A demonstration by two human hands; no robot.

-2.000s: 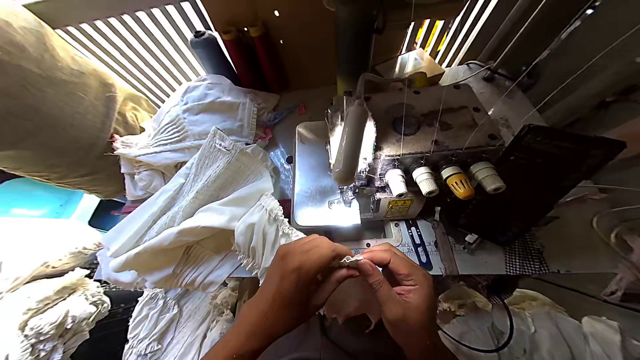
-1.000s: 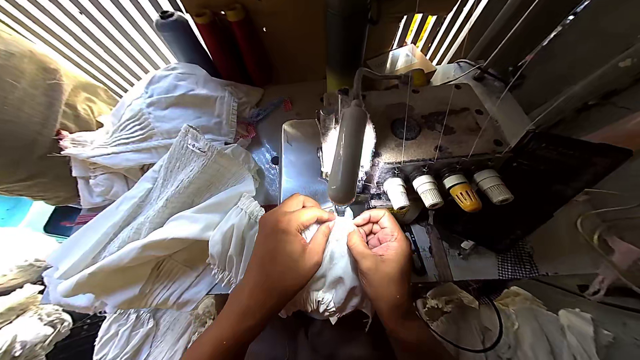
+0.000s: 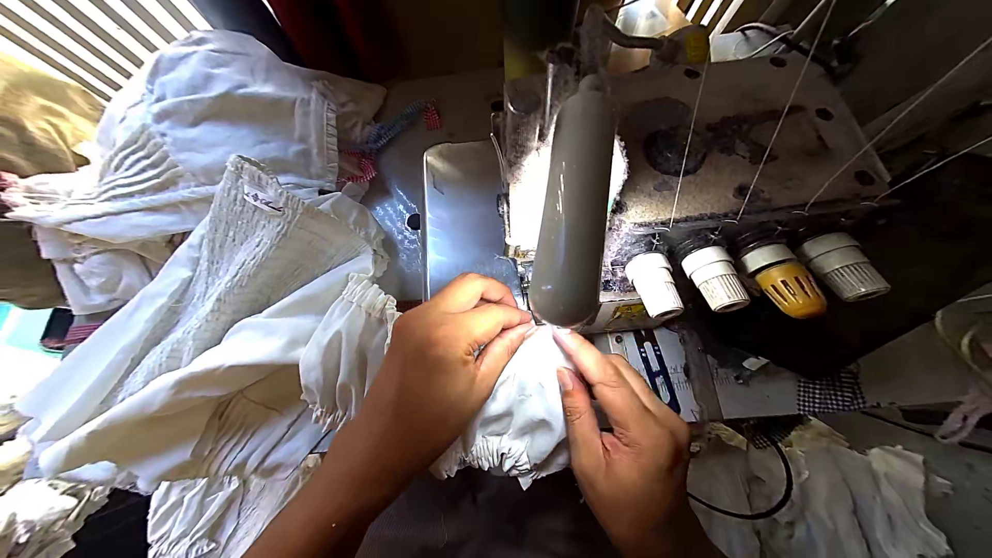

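Note:
A white gathered fabric piece (image 3: 519,411) with a ruffled elastic edge hangs between my hands, its upper edge close to the needle area of an overlock sewing machine (image 3: 744,147). Fingers and thumb of my left hand (image 3: 457,349) pinch that edge on the left. My right hand (image 3: 620,418) grips it from the right, thumb against the cloth. Over the fingertips stands a grey rounded lamp-like part (image 3: 573,209), which hides the needle. A white smocked garment (image 3: 225,310) spreads on the left, its gathered sleeve beside my left wrist.
Tension knobs (image 3: 721,279), white and yellow, line the machine's front, with threads running up. A metal plate (image 3: 461,209) lies left of the needle area. More white garments (image 3: 225,101) are heaped at the back left. Cloth pieces (image 3: 821,496) and a black cable (image 3: 783,496) are at lower right.
From low at the table's front edge, both hands have moved forward to the needle area with the white cloth. The ruffled piece now hangs spread below them. The view has shifted closer.

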